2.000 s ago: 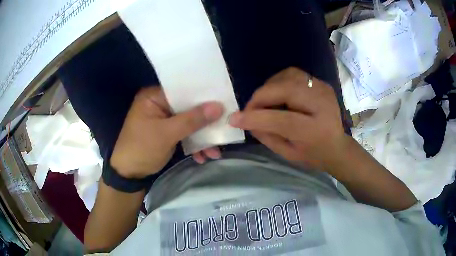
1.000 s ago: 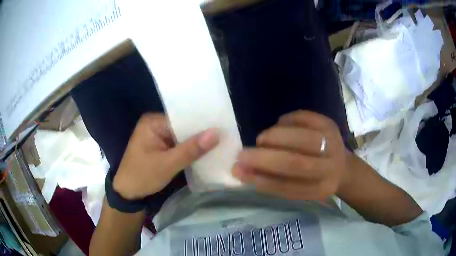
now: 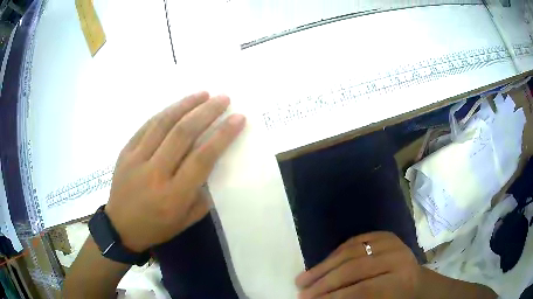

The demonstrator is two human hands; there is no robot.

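Note:
A long white fabric strip (image 3: 251, 204) runs from the white table, over its front edge, down to the bottom edge of the picture above the dark-clothed lap. My left hand (image 3: 166, 172) lies flat over the strip's left side at the table edge, fingers extended, fingertips on the strip. My right hand (image 3: 362, 268) is low, at the strip's right edge near the picture's bottom, fingers together and bent. Its thumb is hidden, and the lower end of the strip is out of the picture.
The white table (image 3: 362, 99) has a printed scale along its front edge. A yellow ruler-like strip (image 3: 90, 29) lies at the upper left. White cut pieces (image 3: 461, 169) are piled below the table at the right, with dark cloth (image 3: 507, 239) beside them.
The view has shifted up onto the table. My left hand has moved from the strip's lower end up to the table edge. My right hand remains at the strip's lower right side.

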